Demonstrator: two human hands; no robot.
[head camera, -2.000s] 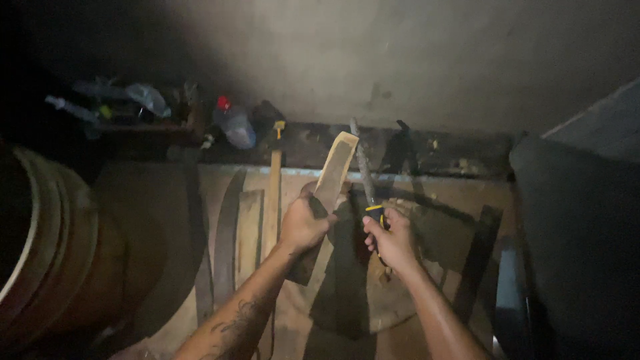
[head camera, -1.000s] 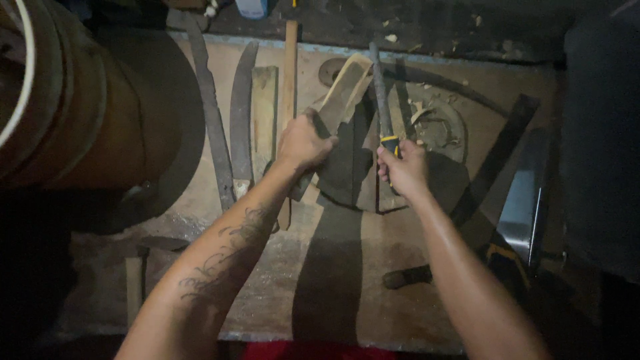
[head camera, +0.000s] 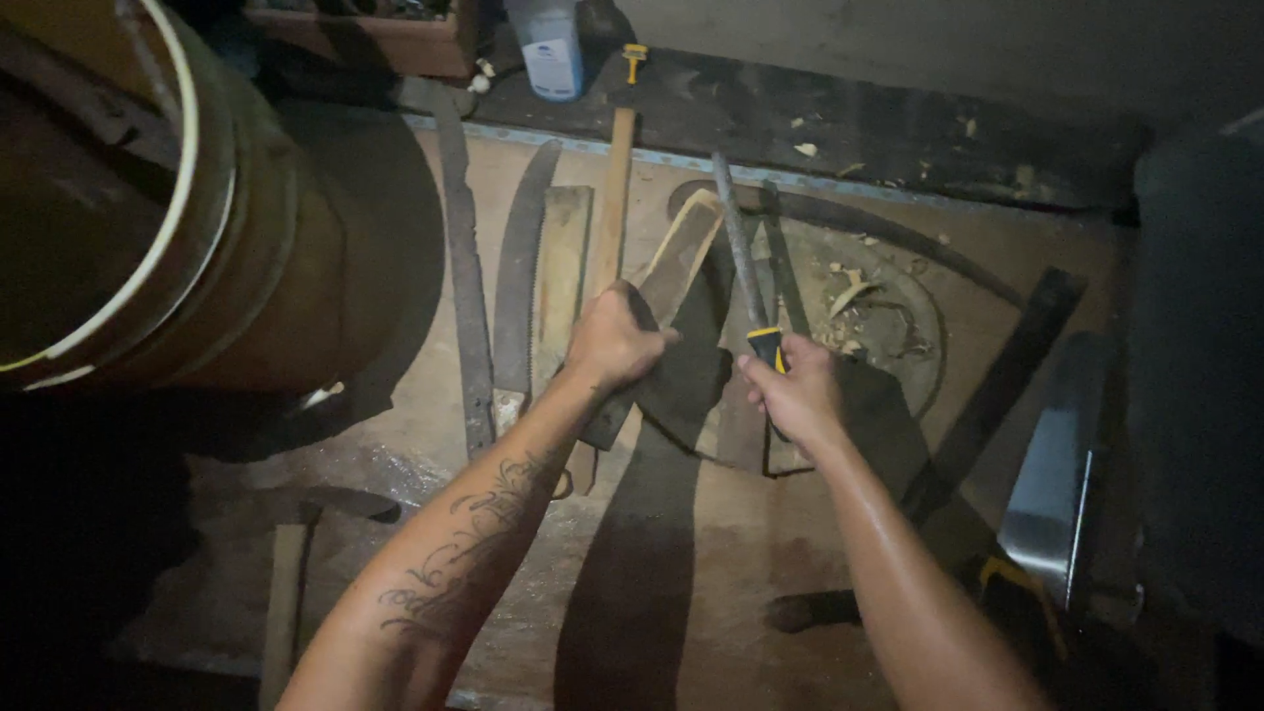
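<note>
My left hand (head camera: 617, 336) grips a flat wooden piece (head camera: 674, 259) with pale, cut edges at its upper end; its dark lower end shows below the hand. In my right hand (head camera: 798, 390) is the black and yellow handle of a long metal file or rasp (head camera: 739, 232), pointing up and away. The tool's blade lies close beside the upper end of the wood; whether they touch, I cannot tell. Beneath both is a round wooden board (head camera: 913, 346) bearing wood shavings (head camera: 851, 296).
Left of my hands lie a curved saw blade (head camera: 520, 267), a long dark blade (head camera: 464, 257) and wooden strips (head camera: 565, 267). A large bucket (head camera: 296, 257) stands at left, a handsaw (head camera: 1057, 474) at right, a hammer (head camera: 286, 592) lower left. A plastic bottle (head camera: 553, 59) stands behind.
The view has tilted down since the earliest frame, showing more of the table. Both hands keep hold of the wood and the tool.
</note>
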